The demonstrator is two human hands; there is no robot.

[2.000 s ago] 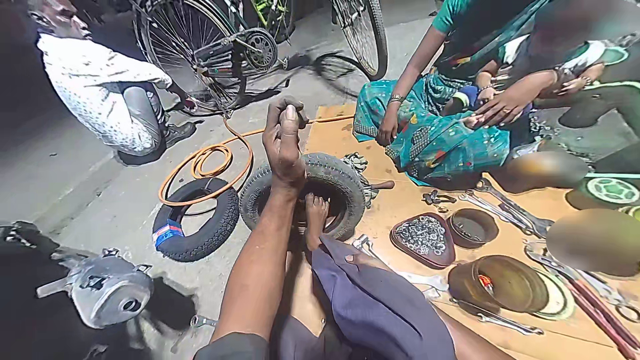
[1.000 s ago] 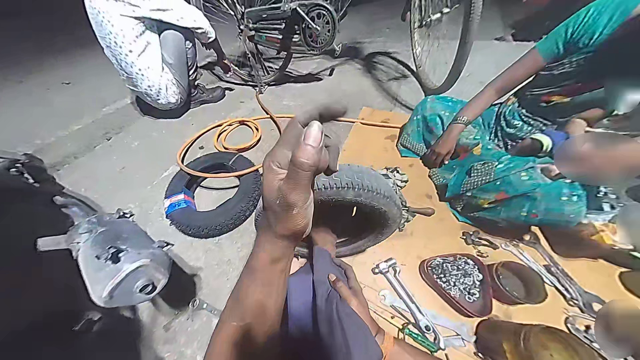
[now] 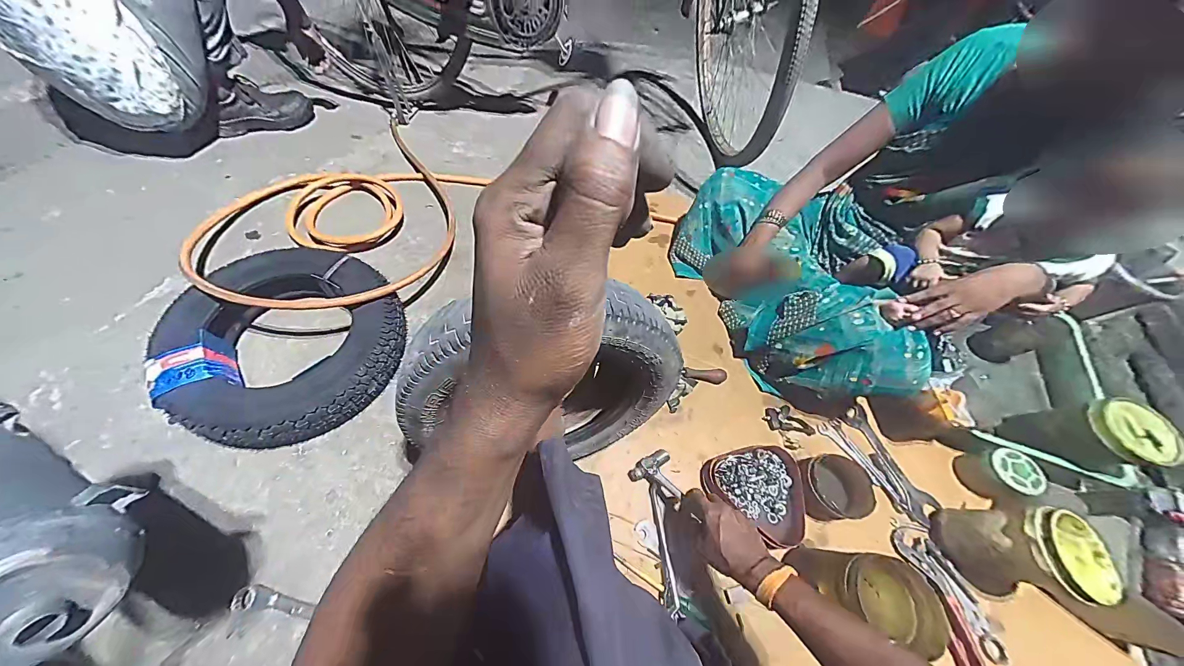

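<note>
My left hand [image 3: 564, 240] is raised in the middle of the view, thumb up and fingers curled, with nothing visible in it. Behind it a worn tyre [image 3: 638, 370] lies partly hidden on the orange mat. My right hand [image 3: 735, 536], with an orange band at the wrist, is low beside a dark red tray [image 3: 791, 536] of metal nuts and washers [image 3: 754, 486]. Close to its fingertips is a hammer [image 3: 650, 465]; whether they grip its handle is unclear. A spanner [image 3: 666, 555] lies just left of this hand.
A black tyre [image 3: 277, 407] with a blue label and a coiled orange hose [image 3: 449, 231] are at left, a metal tank [image 3: 65, 564] below. Bicycle wheels [image 3: 754, 74] stand behind. Tins [image 3: 888, 592], a round can [image 3: 837, 486] and spanners [image 3: 879, 472] are at right. People sit on both sides.
My right hand has moved right, from near my lap to beside the tray of nuts. My left hand stays raised with curled fingers.
</note>
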